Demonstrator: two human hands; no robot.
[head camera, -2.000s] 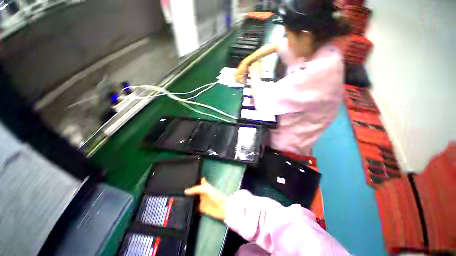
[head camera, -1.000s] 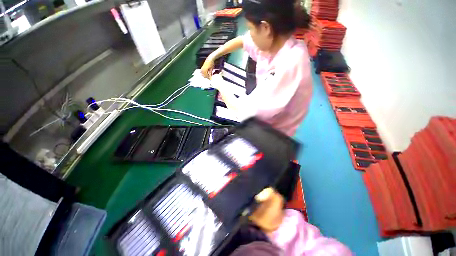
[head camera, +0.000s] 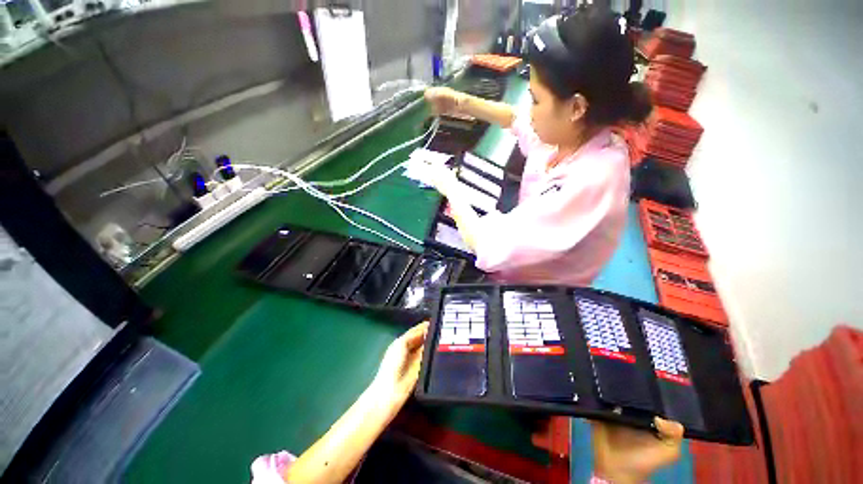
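A long black phone tray (head camera: 591, 408) is held up in front of me at the right, slightly tilted. It holds several smartphones (head camera: 535, 350) side by side, their screens showing rows of white blocks with a red strip; the pocket at its right end is empty. My left hand (head camera: 405, 364) grips the tray's left end. My right hand (head camera: 639, 449) holds its lower edge near the right end; the fingers under the tray are hidden.
A second black tray (head camera: 312, 274) with dark-screened phones lies on the green mat (head camera: 246, 369). A person in a pink smock (head camera: 568, 203) sits beyond the held tray, handling white cables (head camera: 350, 180). Stacked red trays (head camera: 814, 416) stand at right. A translucent cover (head camera: 142, 406) lies at left.
The phone tray has moved right and swung nearly level, off the mat side. My left hand has come into view on its left end. The other person's hand has reached toward the back.
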